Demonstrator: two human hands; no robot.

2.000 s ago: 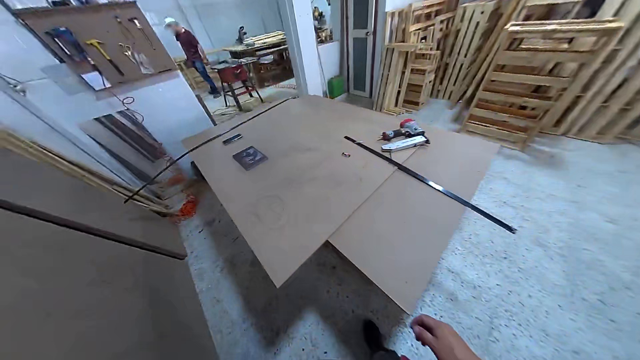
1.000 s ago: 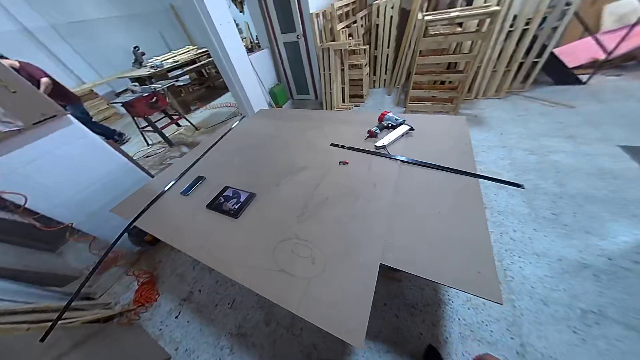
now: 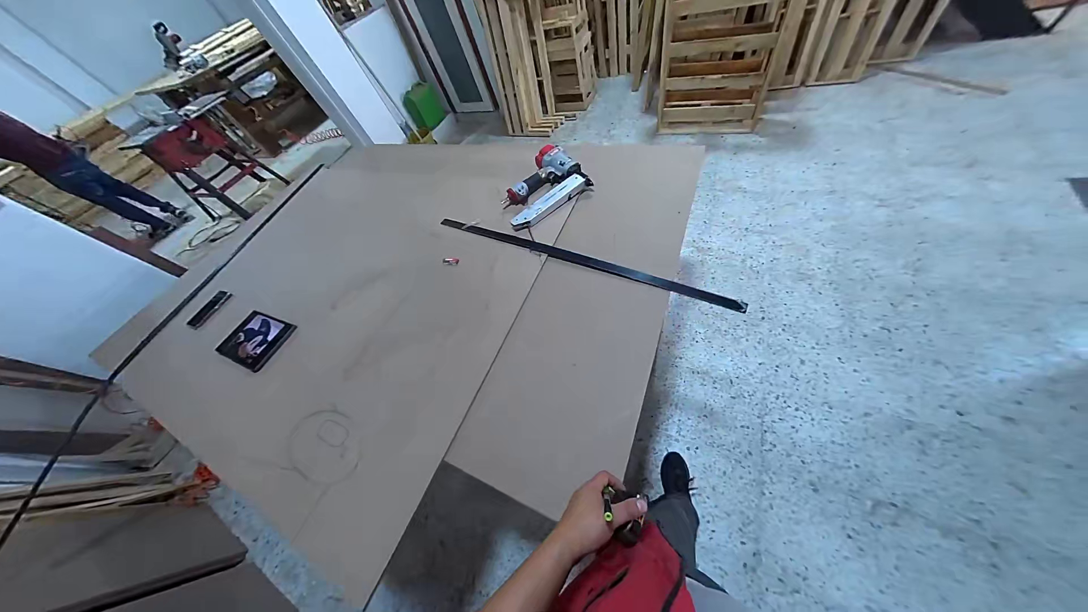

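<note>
Near the bottom middle, my left hand (image 3: 602, 514) is closed around a small dark object (image 3: 631, 520) with yellow-green parts, possibly a tape measure. It is in front of my red clothing, by the near edge of a large brown board (image 3: 561, 408). My right hand is out of view. On the boards lie a red and silver pneumatic nailer (image 3: 552, 183), a long black metal strip (image 3: 595, 263), a tiny red item (image 3: 450, 261), a tablet (image 3: 256, 340) with its screen lit and a dark phone-like object (image 3: 209, 309). A circle is drawn in pencil on the left board.
A long thin black strip (image 3: 229, 259) runs along the boards' left side. Wooden slatted frames (image 3: 714, 68) stand at the back. A person (image 3: 85, 174) is beside a red machine on a stand (image 3: 191, 144) at upper left. An orange cord (image 3: 202, 480) lies low left.
My left hand has come into view holding the small dark object. A hand seen at the bottom right two seconds ago is no longer there. The view has shifted.
</note>
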